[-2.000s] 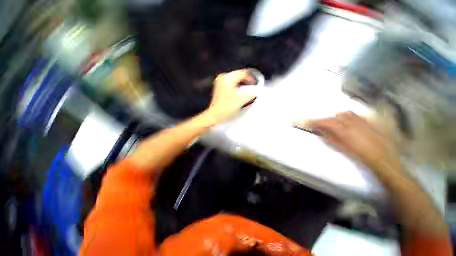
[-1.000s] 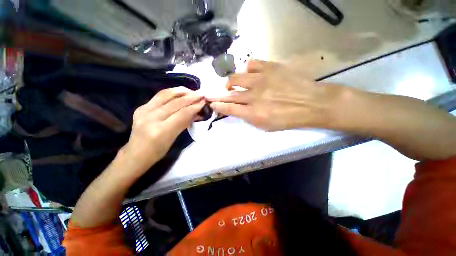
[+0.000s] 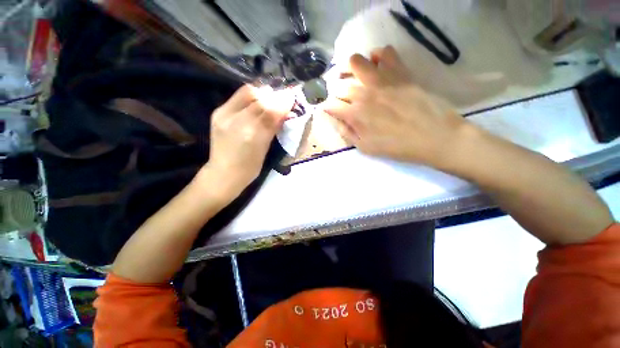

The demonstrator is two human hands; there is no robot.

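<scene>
The black garment fabric, with brown strips across it, lies bunched on the table to the left. My left hand pinches its dark edge and a white piece close to the presser foot and needle area. A small greyish-green translucent block sits by the needle, between my hands. My right hand lies on the machine bed right of the block, fingers bent, fingertips near the needle. Bright glare hides whether the right fingertips hold cloth.
Black thread snips lie on the beige machine bed at the upper right. A dark rectangular object is at the table's right end. The white table's front edge runs below my hands. A blue basket stands at lower left.
Both hands have moved up towards the needle, with the cloth edge and white piece. They were pinched together in front of the block and are now apart, on either side of it.
</scene>
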